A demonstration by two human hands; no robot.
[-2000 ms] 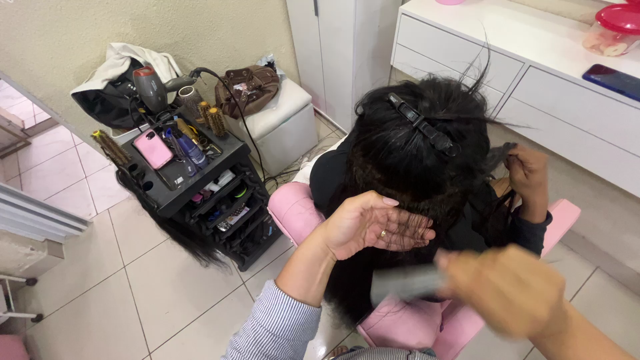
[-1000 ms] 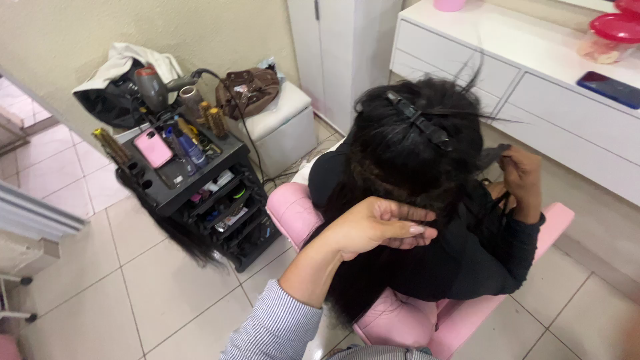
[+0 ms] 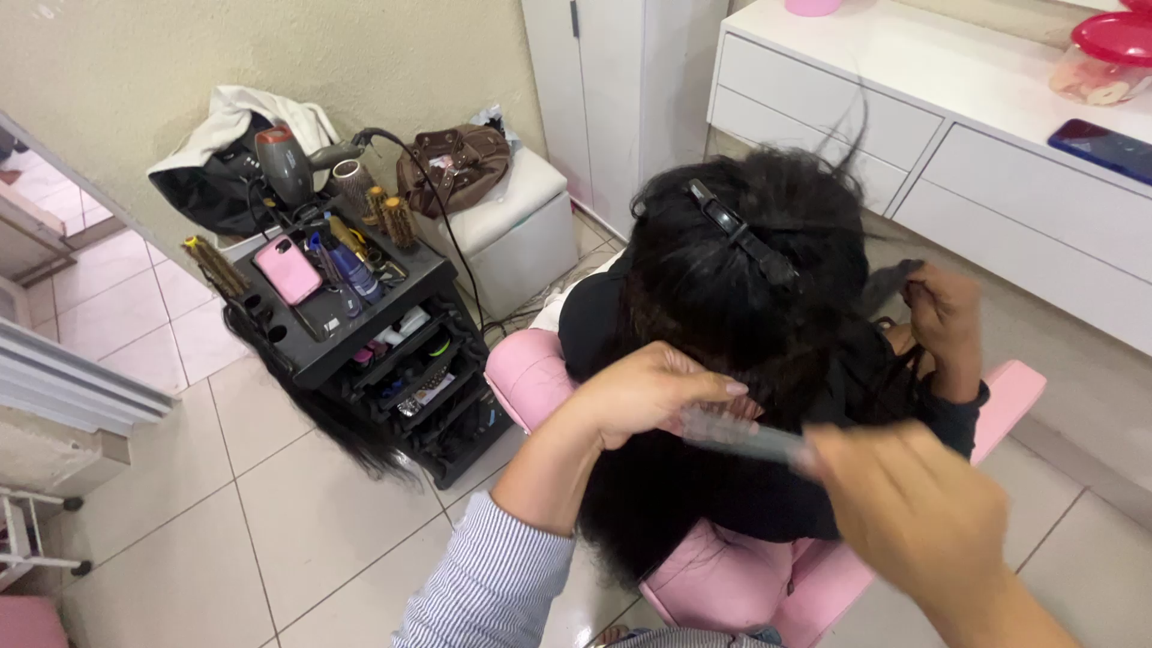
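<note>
A person with dark hair (image 3: 747,333) sits in a pink salon chair (image 3: 531,378), seen from behind and above. A black hair clip (image 3: 742,234) holds hair up at the crown. My left hand (image 3: 661,396) pinches a section of hair near the nape, its thumb and fingers together. Blurred by motion, my right hand (image 3: 909,504) grips a greyish comb or brush (image 3: 747,439), whose far end lies at the hair just beside my left fingers. The seated person's own raised hand (image 3: 945,315) holds a dark strand on the right.
A black trolley (image 3: 360,333) at left carries a pink phone (image 3: 288,270), round brushes (image 3: 396,220), bottles and a hair dryer (image 3: 286,166). Dark hair (image 3: 333,432) hangs from its side. A white stool (image 3: 522,216) bears a brown bag (image 3: 454,166). White drawers (image 3: 828,99) stand at right.
My right hand with the grey tool is back at the hair; one second ago it was almost out of view at the right. My left hand stays near the nape.
</note>
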